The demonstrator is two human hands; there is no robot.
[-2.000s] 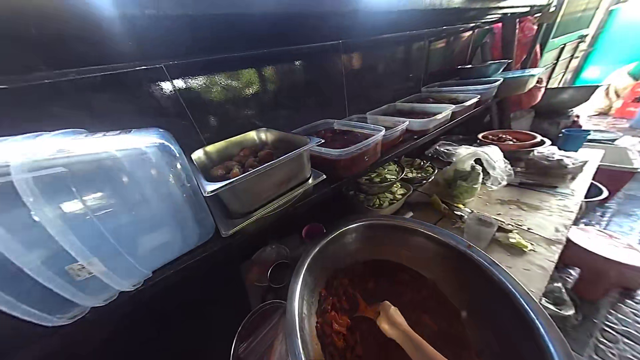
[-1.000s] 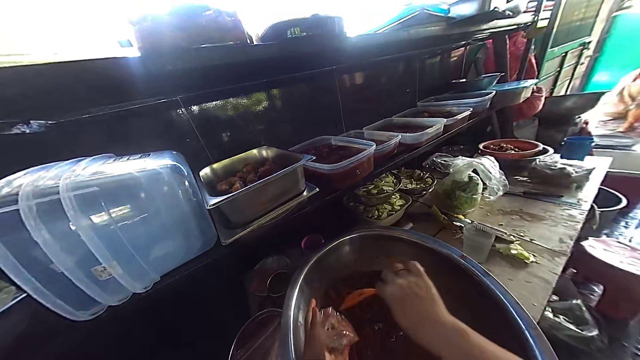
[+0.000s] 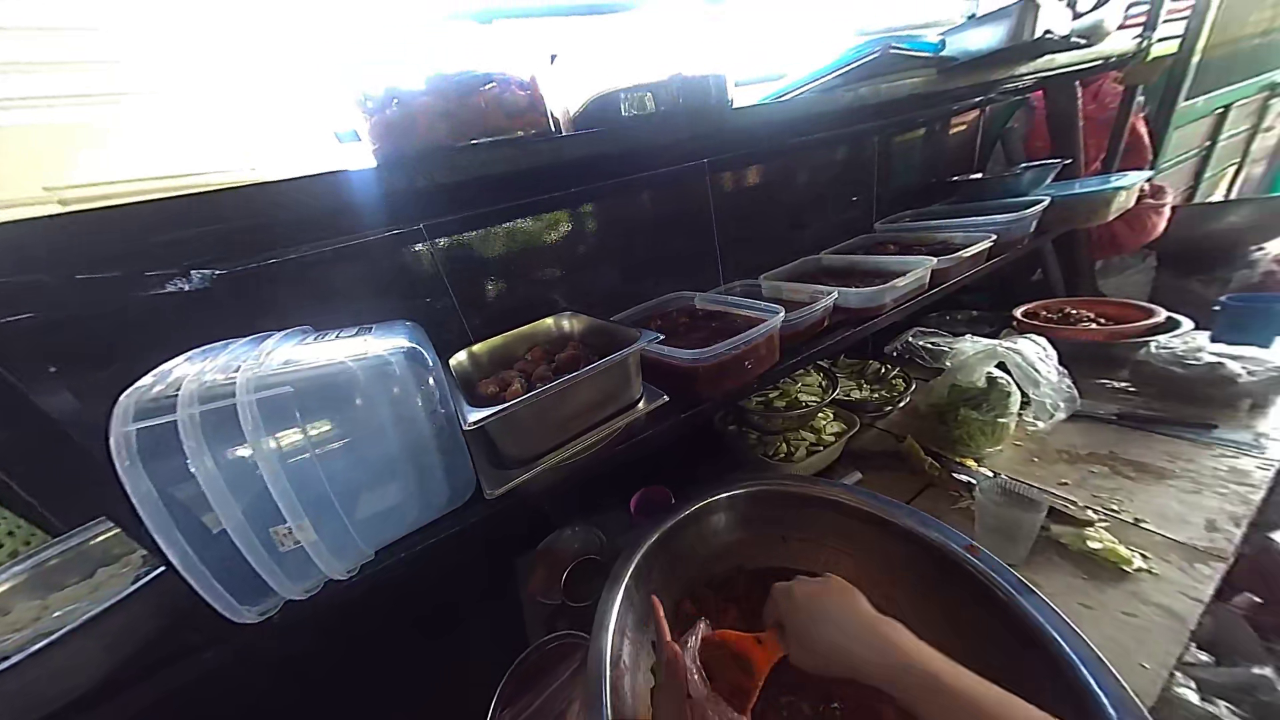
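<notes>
A large metal bowl (image 3: 930, 525) with dark red sauced food stands at the bottom. Over the food, my right hand (image 3: 825, 620) grips an orange-red scoop or ladle (image 3: 738, 662), whose full shape is partly hidden. Just left of the scoop, at the bowl's left inner side, my left hand (image 3: 668, 670) holds a clear plastic bag (image 3: 700, 690); part of that hand is hidden and cut off by the frame's lower edge.
Nested clear plastic tubs (image 3: 340, 450), a steel pan of browned food (image 3: 570, 400) and sauce-filled containers (image 3: 715, 350) line the shelf. Below are bowls of cut green vegetables (image 3: 800, 440). A bagged cabbage (image 3: 975, 410) and a plastic cup (image 3: 1010, 520) stand on the wooden table (image 3: 1110, 490).
Two seconds ago only one hand showed over the bowl; the left hand with the plastic bag has since come in at the bowl's left side. The view has tilted up.
</notes>
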